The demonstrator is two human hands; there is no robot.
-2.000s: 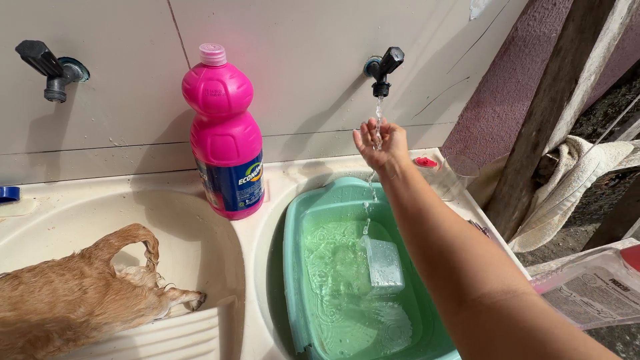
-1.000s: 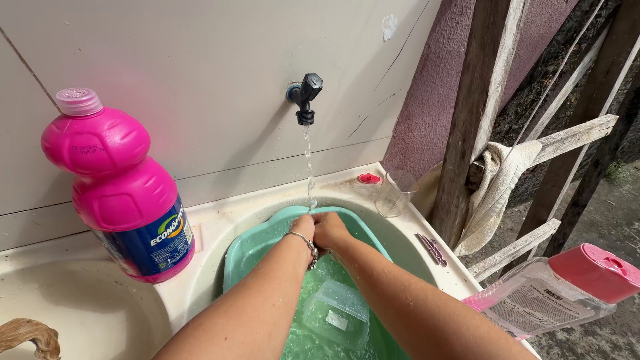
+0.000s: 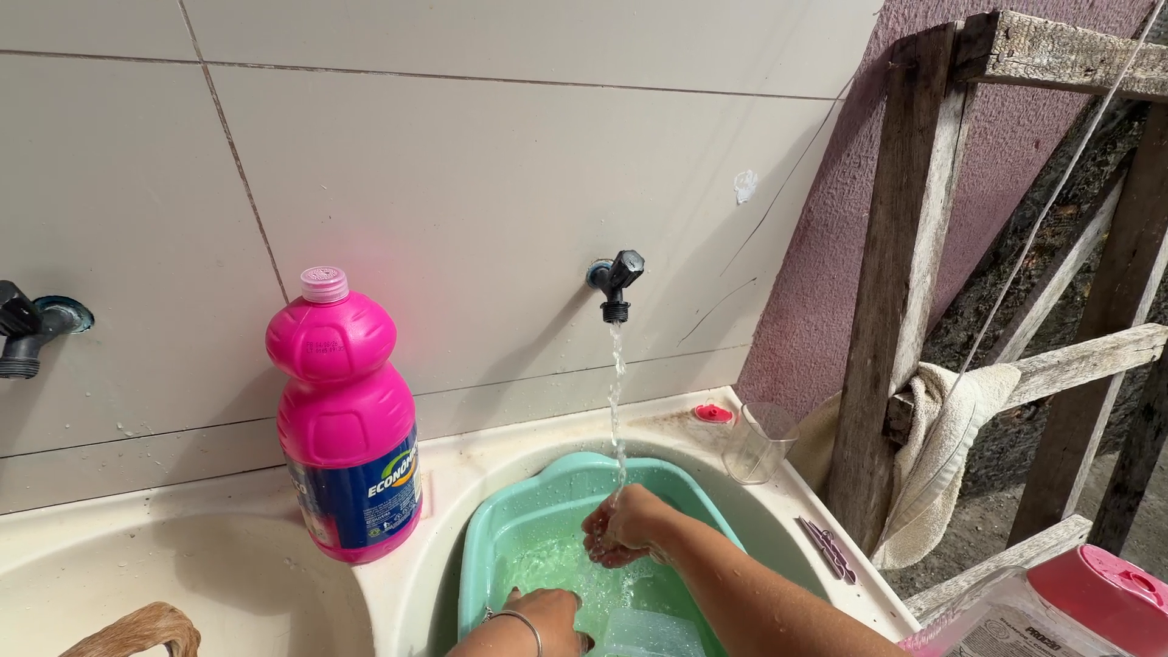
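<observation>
Water runs from the black plastic tap (image 3: pixel 617 287) on the tiled wall. Under the stream my right hand (image 3: pixel 620 527) is cupped, fingers curled, holding no object. Lower down, my left hand (image 3: pixel 547 620), with a bracelet at its wrist, hangs over the left part of the green plastic basin (image 3: pixel 493 520); its fingers are partly spread and nothing shows in them. The basin sits in the right-hand sink bowl and holds greenish water. A clear plastic container (image 3: pixel 652 634) lies in that water, cut by the lower frame edge.
A pink bottle (image 3: pixel 347 420) stands between the bowls. A dog's tail (image 3: pixel 146 630) shows in the left bowl (image 3: pixel 228 557). On the right rim are a clear cup (image 3: pixel 759 443), a red item (image 3: pixel 713 413) and a purple item (image 3: pixel 828 550). Beyond stand a pink-capped container (image 3: pixel 1086 602) and wooden frame (image 3: pixel 903 274).
My hands were together beneath the tap a second ago; now they are apart, the left one lower in the basin. Two seconds ago only one hand was in view. The view has shifted and tilted up.
</observation>
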